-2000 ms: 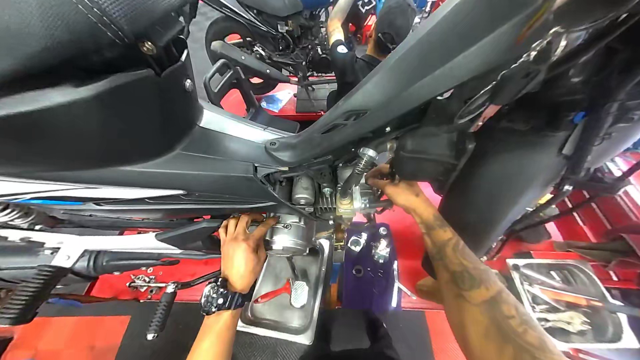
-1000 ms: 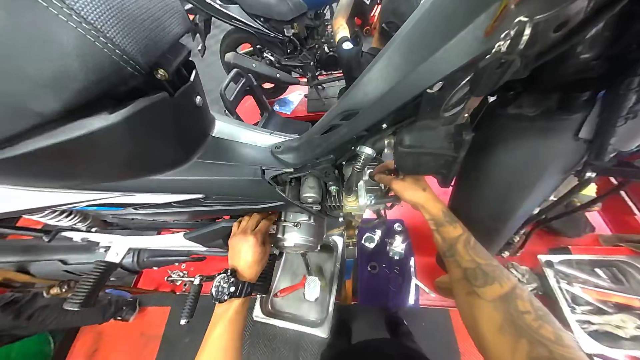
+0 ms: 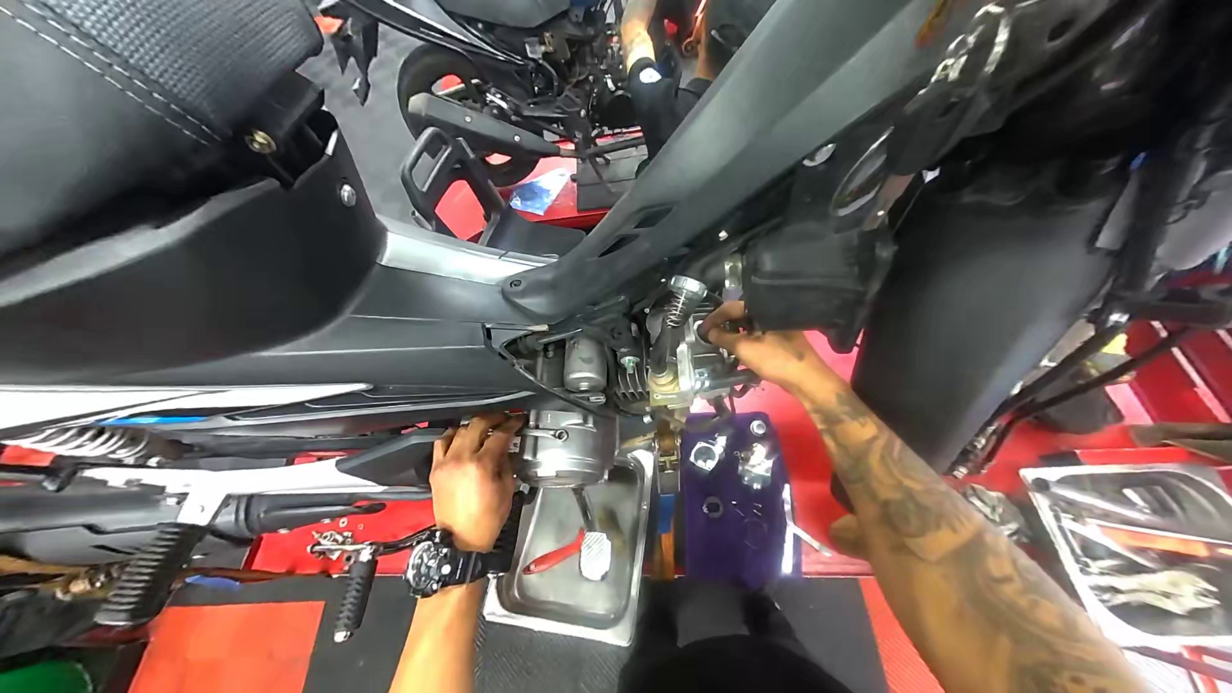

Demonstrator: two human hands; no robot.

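A motorcycle engine sits exposed under the black body panels. My left hand [image 3: 476,476], with a wristwatch, rests against the left side of the round metal engine cover [image 3: 566,445]; its fingertips are partly hidden. My right hand [image 3: 756,345] reaches to the cylinder head [image 3: 707,361], fingers bent at its upper right side; whether they hold anything is unclear. Just left of those fingers stands a spring with a metal cap [image 3: 683,296]. A small cylindrical starter motor [image 3: 584,364] lies above the engine cover.
Below the engine, a metal tray [image 3: 624,616] holds a red-handled brush [image 3: 594,556]. A purple cloth [image 3: 712,549] carries small metal parts. Another tray [image 3: 1059,568] of tools is at the right. Beyond the frame, a co-worker's arm [image 3: 640,58] is near another motorcycle [image 3: 481,106].
Both hands remain at about the same places on the engine. The view has shifted slightly.
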